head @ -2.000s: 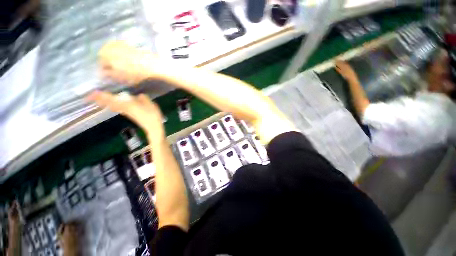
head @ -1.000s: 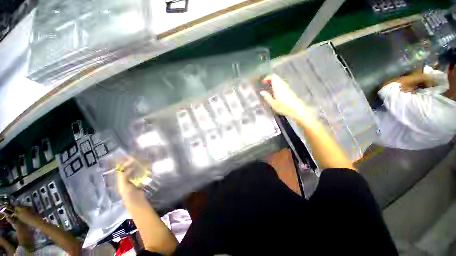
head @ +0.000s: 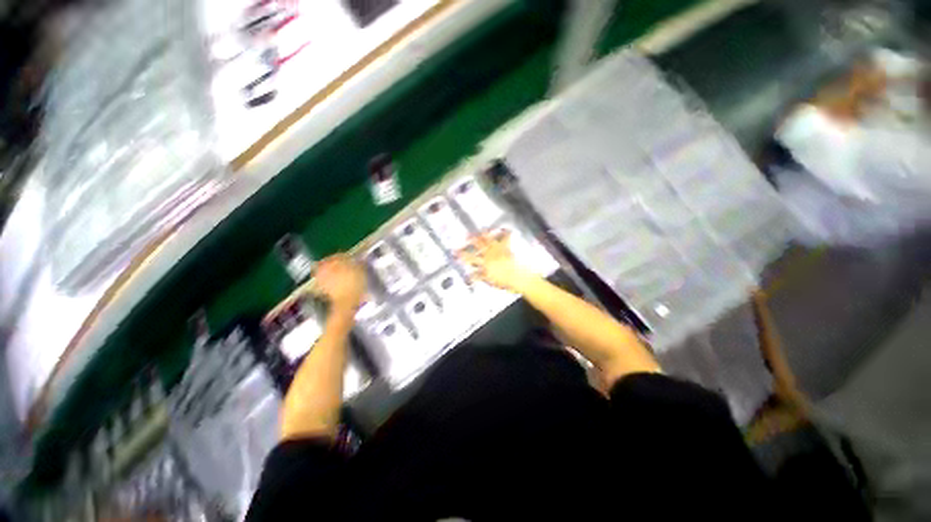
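Note:
A clear tray of white phone bodies (head: pixel 418 243) lies in front of me in two rows, with a dark spot near one end of each body. My left hand (head: pixel 340 280) is at the tray's upper left end. It is blurred, and whether it holds anything is hidden. My right hand (head: pixel 490 257) is over the right part of the tray with fingers spread, and nothing shows in it. Its fingertips are over or on the phone bodies; contact cannot be told. Small paired parts (head: pixel 300 340) lie left of the tray, partly behind my left forearm.
Single phones (head: pixel 384 178) stand spaced on the green belt (head: pixel 449 138) beyond the tray. A large grey-white tray (head: pixel 653 184) lies at right, another grey-white one (head: pixel 237 449) at left. Stacked clear trays (head: pixel 133 153) are on the shelf. A white-sleeved person (head: pixel 858 153) sits at right.
The clear sheet or tray over the phone bodies is gone from there. My left hand has moved up and right to the tray's end. My right hand has moved from the tray's right end over the phones.

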